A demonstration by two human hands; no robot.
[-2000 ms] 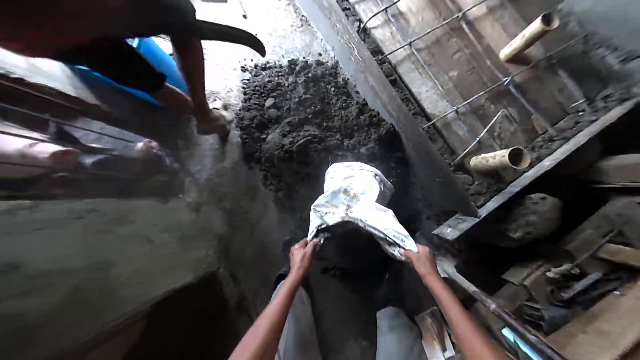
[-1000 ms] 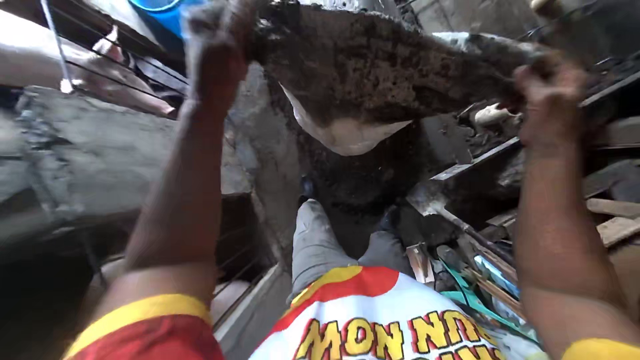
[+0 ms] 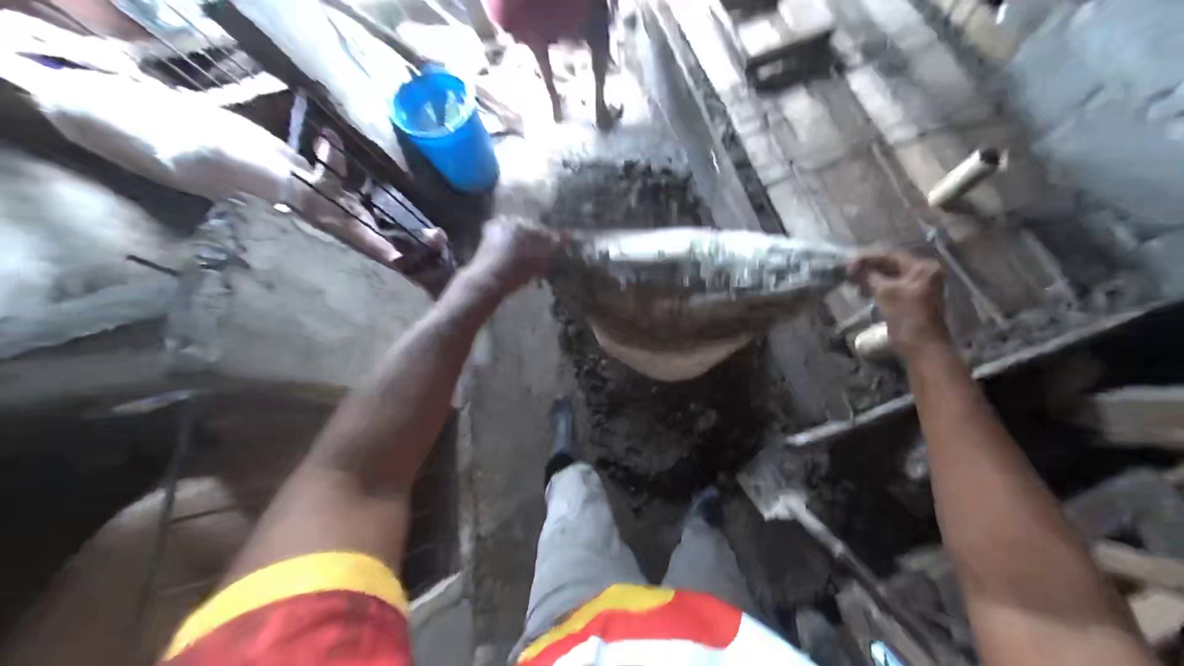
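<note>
Stretched between my hands is a woven sack (image 3: 703,277), whitish and smeared with dark mud, its lower part sagging in a curve. My left hand (image 3: 513,250) grips one end, blurred by motion. The other end is pinched in my right hand (image 3: 902,282). Beneath and behind the sack lies a heap of dark wet mortar or mud (image 3: 629,194), spread along the narrow walkway to my feet. A shovel (image 3: 786,504) rests at the right of my feet, its blade by the mix.
A blue plastic bucket (image 3: 449,134) stands at upper left near a railing, with pigs (image 3: 185,148) beyond a low concrete wall (image 3: 287,296). A person's legs (image 3: 573,74) are on the walkway ahead. Pipe stubs (image 3: 964,178), a ledge and wood scraps lie right.
The sack, low over the heap two seconds ago, was raised and is now held out wide between both hands. The view has shifted. The other person, formerly bending at upper left, is now at top centre.
</note>
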